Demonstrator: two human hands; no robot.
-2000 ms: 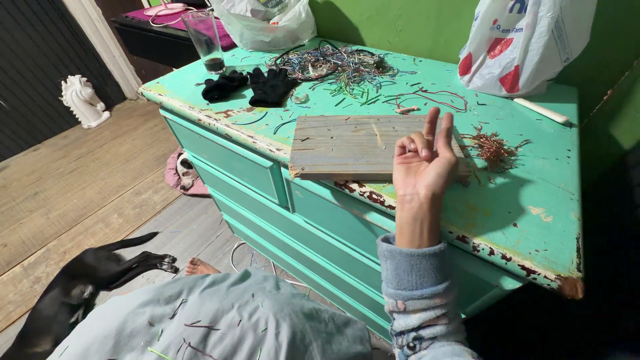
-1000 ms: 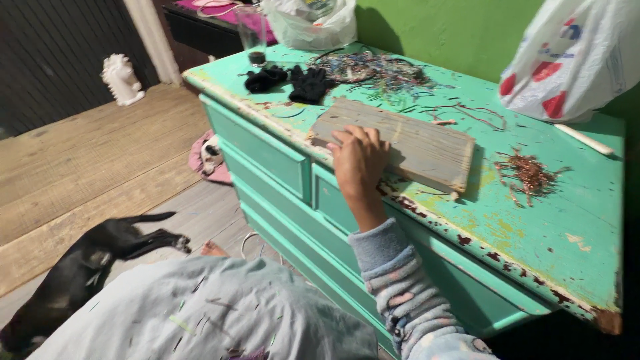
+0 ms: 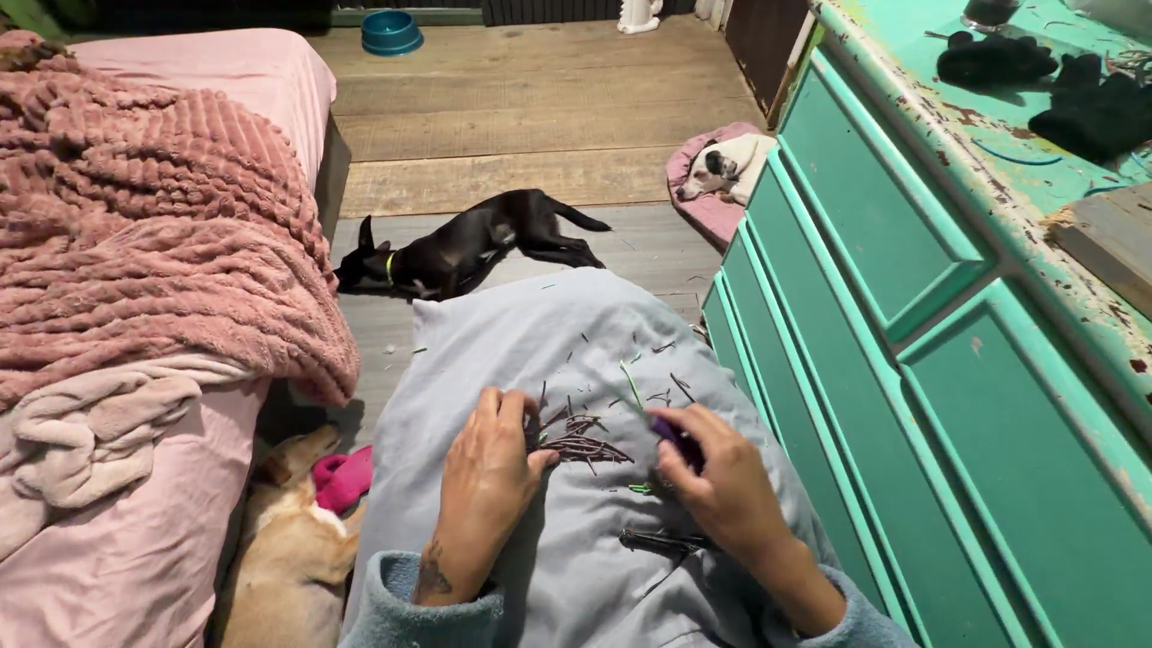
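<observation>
A light grey cloth (image 3: 576,351) covers my lap, strewn with short bits of dark and green wire. My left hand (image 3: 490,468) rests on it, thumb and fingers around the left edge of a small pile of thin brownish wire pieces (image 3: 585,443); whether it grips any is hidden. To the right, my right hand (image 3: 720,472) is closed around a purple-handled tool (image 3: 675,439), whose blurred tip points up and left. A dark bundle of wire or a black tool (image 3: 661,542) lies below, near my right wrist; which one is unclear.
At right stands a green dresser (image 3: 864,198) bearing black gloves (image 3: 1093,108) and a wooden board (image 3: 1111,238). A black dog (image 3: 477,238) lies ahead, a white one (image 3: 724,166) beyond, a tan one (image 3: 292,549) by the bed (image 3: 162,504). A blue bowl (image 3: 391,34) is on the floor.
The view has swung left and down to my lap. The hand that touched the board on the dresser has left it. Both hands are now over the cloth, one holding a purple-handled tool.
</observation>
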